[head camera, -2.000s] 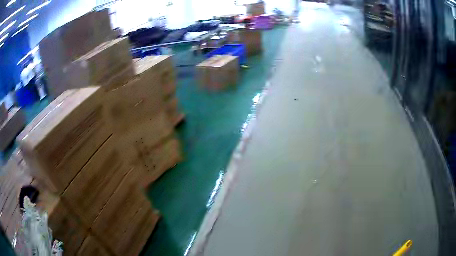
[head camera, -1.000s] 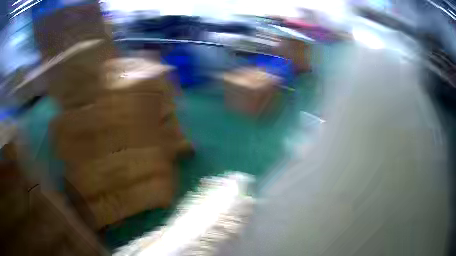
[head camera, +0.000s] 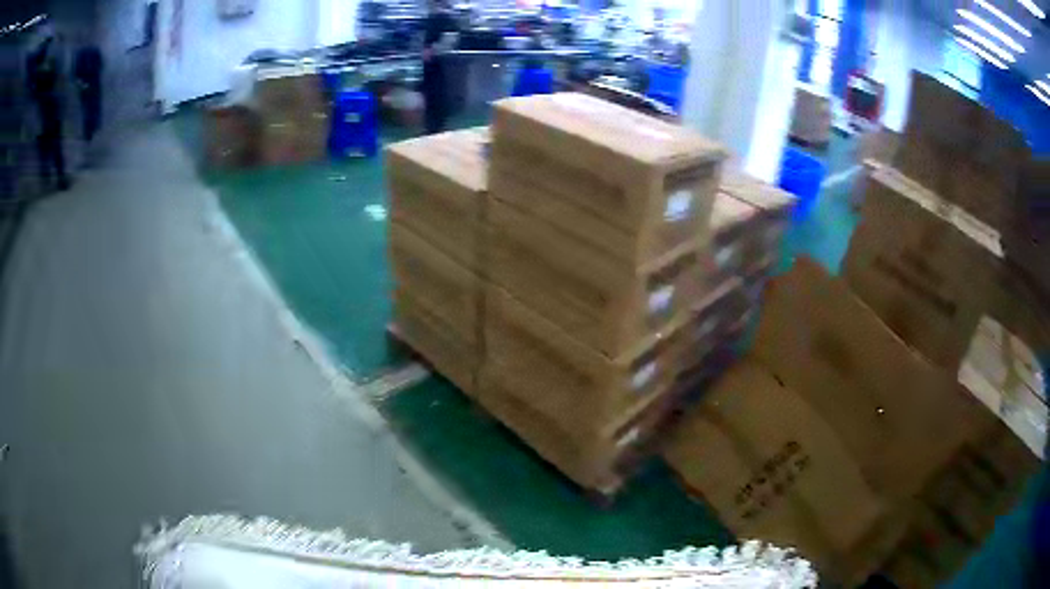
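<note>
The mop head (head camera: 461, 570) lies across the bottom edge of the head view, cut off by it. Its white string fringe runs along the upper side, over the grey walkway and the green floor's edge. The part below the fringe looks pale. The mop's handle is not visible. Neither of my hands is in the picture, so how the mop is held is hidden.
Stacked cartons (head camera: 564, 230) stand on a pallet ahead. Flattened or leaning cartons (head camera: 794, 460) and more boxes are at the right. A white pillar (head camera: 737, 81) rises behind. A person in dark clothes (head camera: 438, 69) stands at the back; dark figures are at the far left.
The view has swung round, so the walkway now lies at the left and the cartons at centre and right. The mop head now spans the bottom edge, fringe upward.
</note>
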